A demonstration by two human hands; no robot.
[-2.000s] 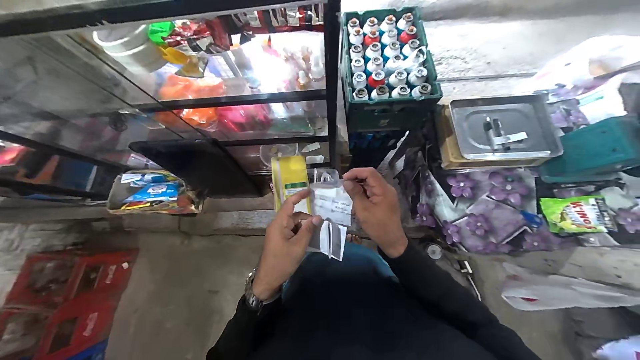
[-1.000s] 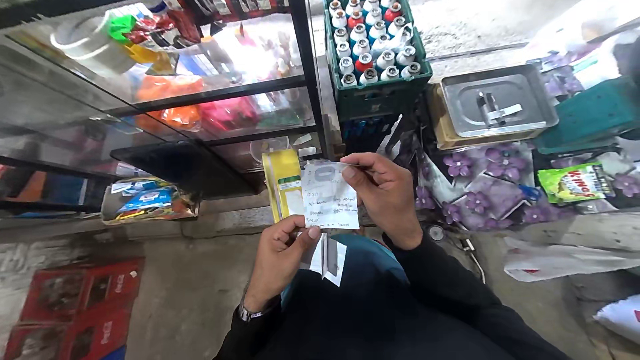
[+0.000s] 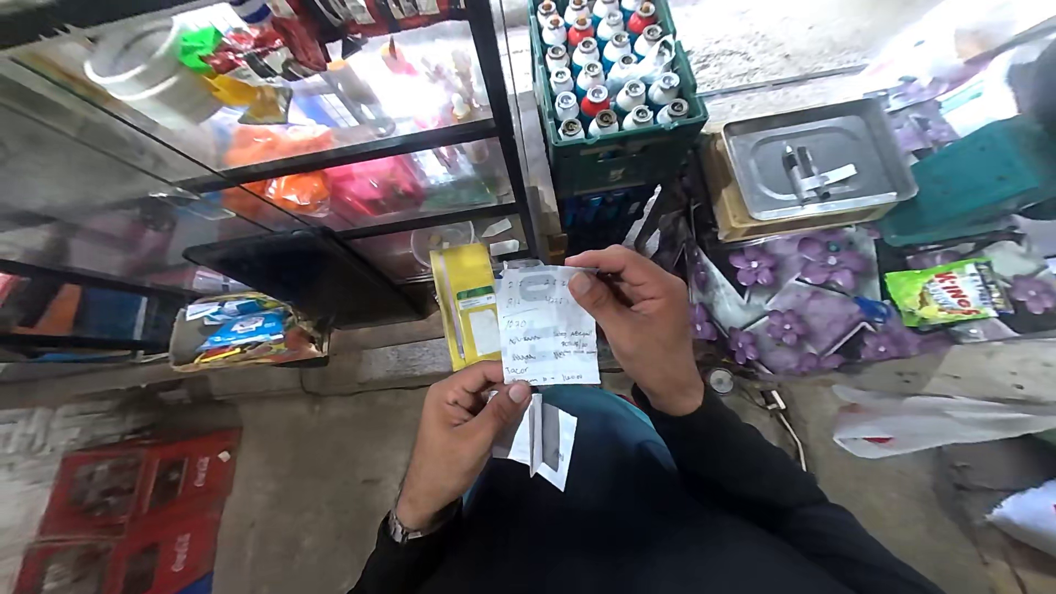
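A white sheet of paper (image 3: pixel 549 330) with handwriting is held up between both hands. My right hand (image 3: pixel 648 330) pinches its upper right corner between thumb and forefinger. My left hand (image 3: pixel 470 437) grips its lower left edge, thumb in front. Folded papers (image 3: pixel 551 441), white and grey, hang below beside my left fingers; how they are held is partly hidden. Just behind the sheet, on its left, is a yellow folder or pad (image 3: pixel 464 305) with a green and white label and a pen-like stick along it.
Black-framed glass shelves (image 3: pixel 363 153) stand left, a box of packets (image 3: pixel 247 330) below them. A green crate of bottles (image 3: pixel 619 124) is ahead. Right are a metal tray (image 3: pixel 817 157) with pens, a floral cloth (image 3: pixel 792 322) and a green packet (image 3: pixel 940 293). Red crates (image 3: pixel 132 503) sit lower left.
The sheet, earlier folded smaller between my hands, is opened out. My right hand has stayed at its upper corner since a second ago.
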